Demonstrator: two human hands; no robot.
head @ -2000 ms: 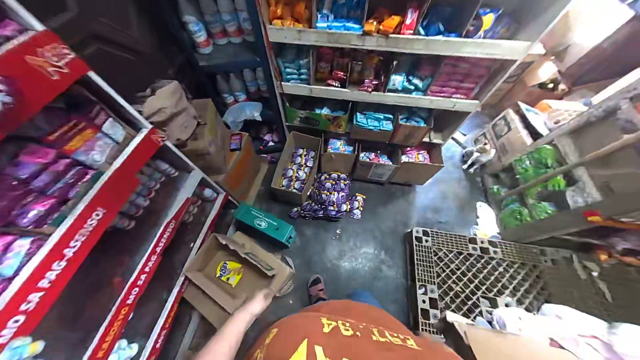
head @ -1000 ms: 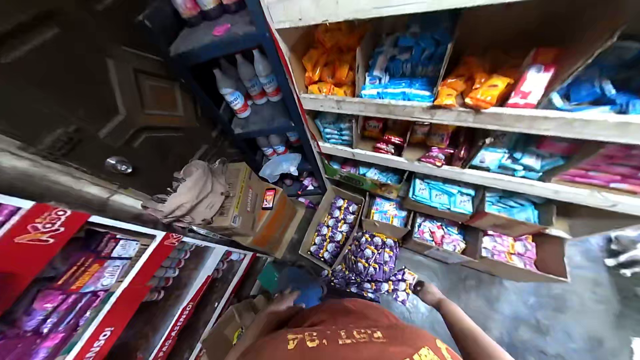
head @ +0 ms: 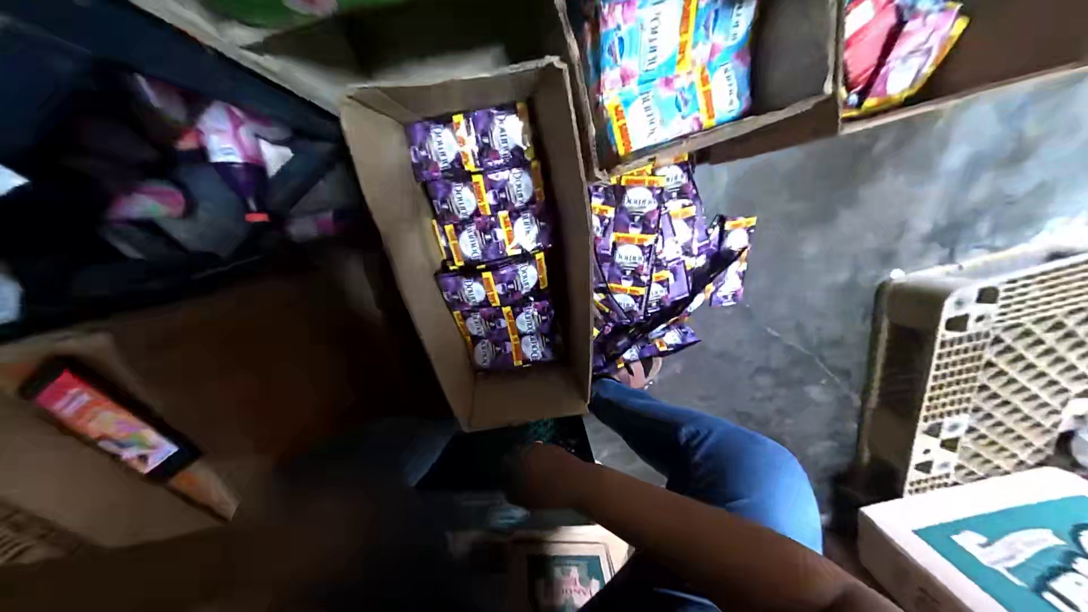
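Observation:
My right forearm reaches in from the lower right. My right hand (head: 540, 472) is in shadow at a dark object (head: 569, 435) just below an open cardboard box (head: 382, 212); whether it grips anything is unclear. A dark, blurred shape at lower left seems to be my left arm, with its fingers hidden. Inside the box, purple Downy sachet packs (head: 493, 246) lie in stacked rows, with bare cardboard at the near end. More purple sachet strips (head: 637, 255) lie in a loose heap against the box's right side, above my foot.
A lit phone (head: 110, 421) lies on cardboard at left. Boxes of blue sachets (head: 671, 76) and pink sachets (head: 909, 51) stand at the top. At right are a beige plastic crate (head: 969, 365) and a white-and-green carton (head: 986, 544). Grey concrete floor (head: 816, 272) shows between.
The view has come much closer to the box of purple sachets. My right hand, beside the sachet heap one second ago, is now below the box.

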